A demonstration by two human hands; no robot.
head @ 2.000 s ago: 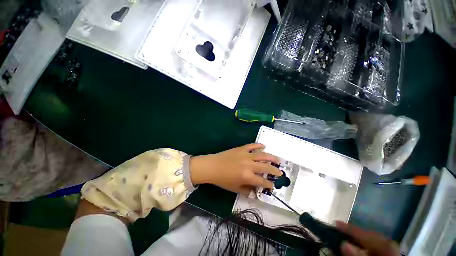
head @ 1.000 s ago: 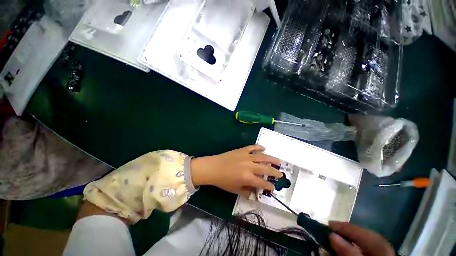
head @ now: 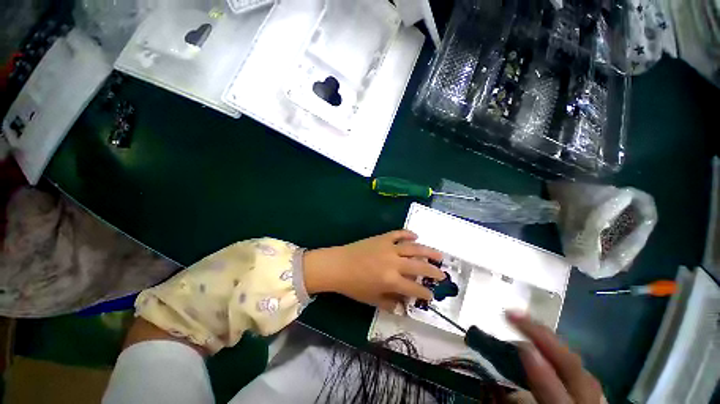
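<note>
A white plastic housing [head: 513, 260] lies in front of me, with a dark clover-shaped hole and small dark parts beside it. My left hand [head: 371, 271] rests on the housing's left part, its fingers spread over the dark parts; the fingertips hide what they touch. My right hand [head: 556, 363], blurred and partly cut off by the bottom edge, is on the dark-handled screwdriver [head: 496, 353]. The screwdriver's thin shaft slants up and left, its tip at the dark parts by my left fingertips. Dark hair strands hang over the housing's near edge.
Empty white housings [head: 347, 146] lie at the upper left. A compartmented clear tray [head: 517, 146] with small parts is at the upper right. A green-yellow screwdriver [head: 403, 188], a flat plastic bag [head: 497, 205], a screw bag [head: 588, 229] and an orange screwdriver [head: 659, 289] surround the work. Stacked housings [head: 687, 339] are at right.
My right hand's fingers have shifted up and left around the screwdriver handle, and the handle has moved slightly left. My left hand stays on the housing.
</note>
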